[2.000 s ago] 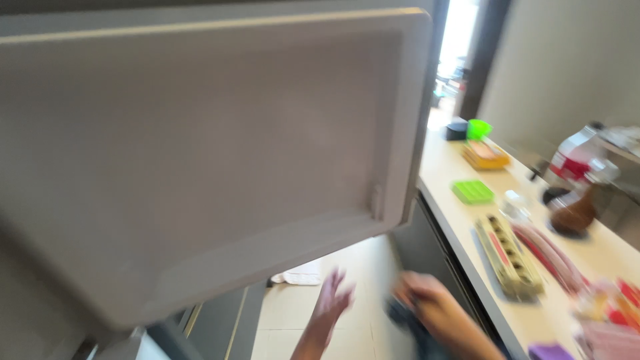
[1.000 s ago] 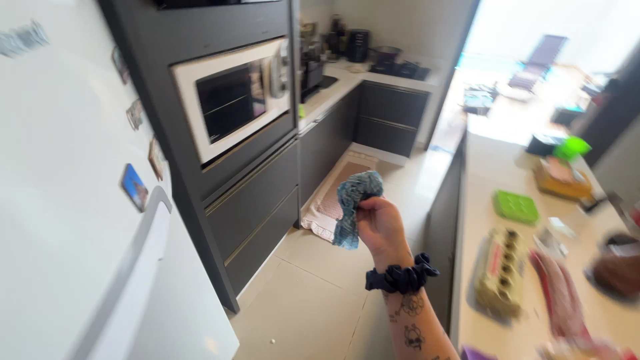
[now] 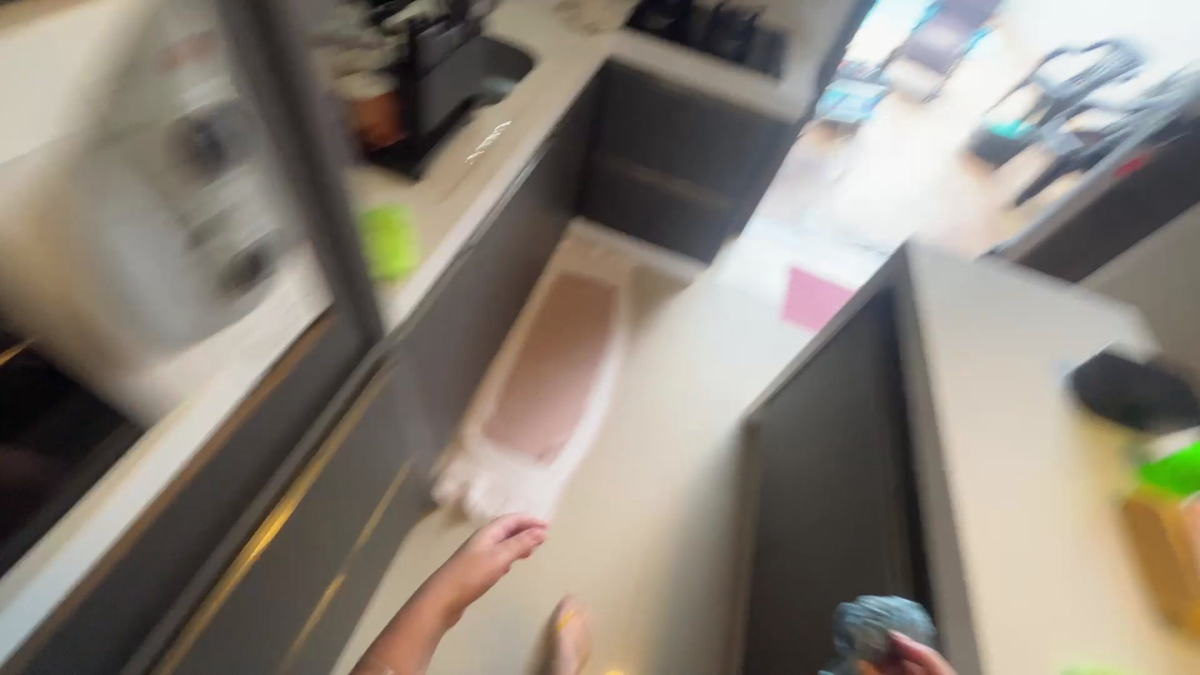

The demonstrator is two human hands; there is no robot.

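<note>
Low in the head view, my left hand (image 3: 492, 558) reaches over the floor with its fingers loosely curled and nothing seen in them. My right hand (image 3: 914, 652), partly cut off by the bottom edge, grips a bunched blue-grey cloth (image 3: 881, 626) beside the dark side of the island counter. The picture is blurred, so the finger positions are not sharp.
A pink and white floor mat (image 3: 553, 366) lies along the dark lower cabinets. The microwave (image 3: 141, 216) is at the left, a sink (image 3: 483, 80) beyond it. The island counter (image 3: 1012, 394) at the right bears several items. One bare foot (image 3: 569, 636) shows below.
The view has swung toward the sink and mat, away from the white fridge door. My left hand, out of sight one second ago, is in view; my right hand with the cloth is lower and further right.
</note>
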